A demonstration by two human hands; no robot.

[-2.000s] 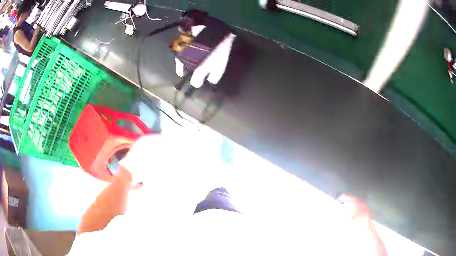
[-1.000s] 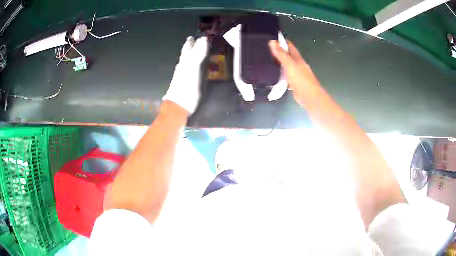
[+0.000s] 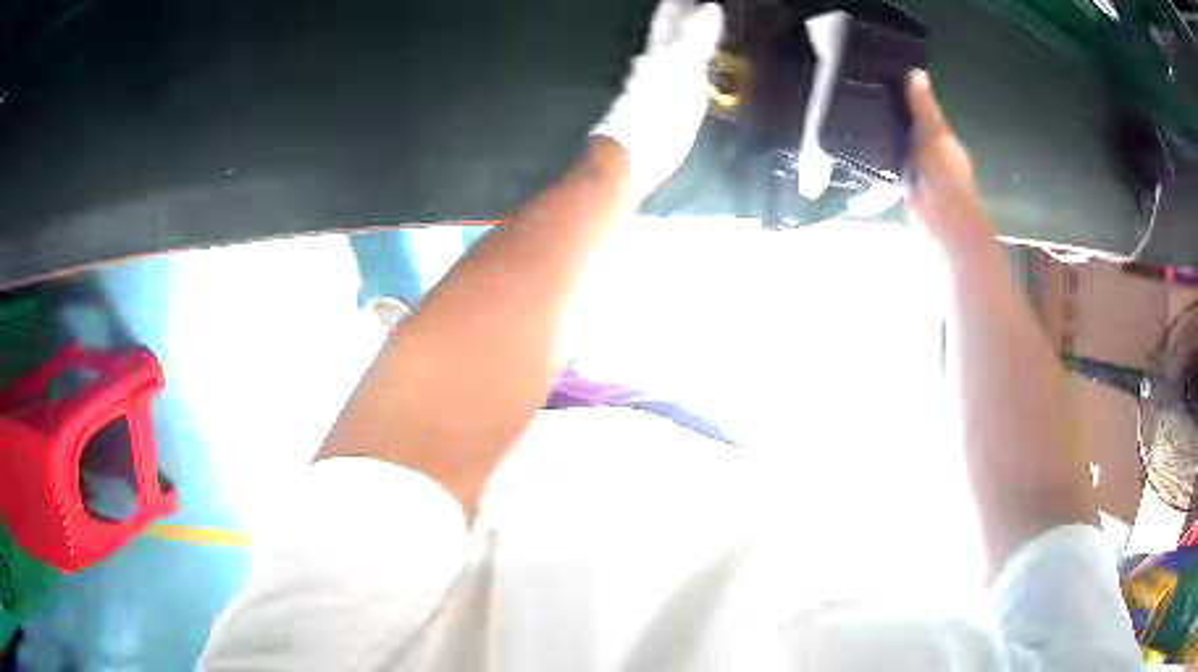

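The black soldering station (image 3: 870, 112) is on the dark bench mat at the upper right, with a white strap or glove (image 3: 824, 92) along it. The small black iron stand with its brassy-gold round patch (image 3: 725, 79) sits directly left of it. My left hand (image 3: 664, 99), in a white glove, grips the left side of the stand; its fingertips are near the top edge. My bare right hand (image 3: 939, 164) grips the right side of the station. Both hands are slightly blurred, and the fingers' undersides are hidden.
The bench's near edge (image 3: 263, 242) curves across the view. A red plastic stool (image 3: 50, 453) stands on the blue floor at the left. At the right are brown cartons (image 3: 1110, 315), a fan (image 3: 1173, 433) and a white cable (image 3: 1151, 223) at the bench edge.
The view has shifted right along the bench. My hands, first away from the station, came to its sides and have moved right with the station and stand. The long unit is out of view.
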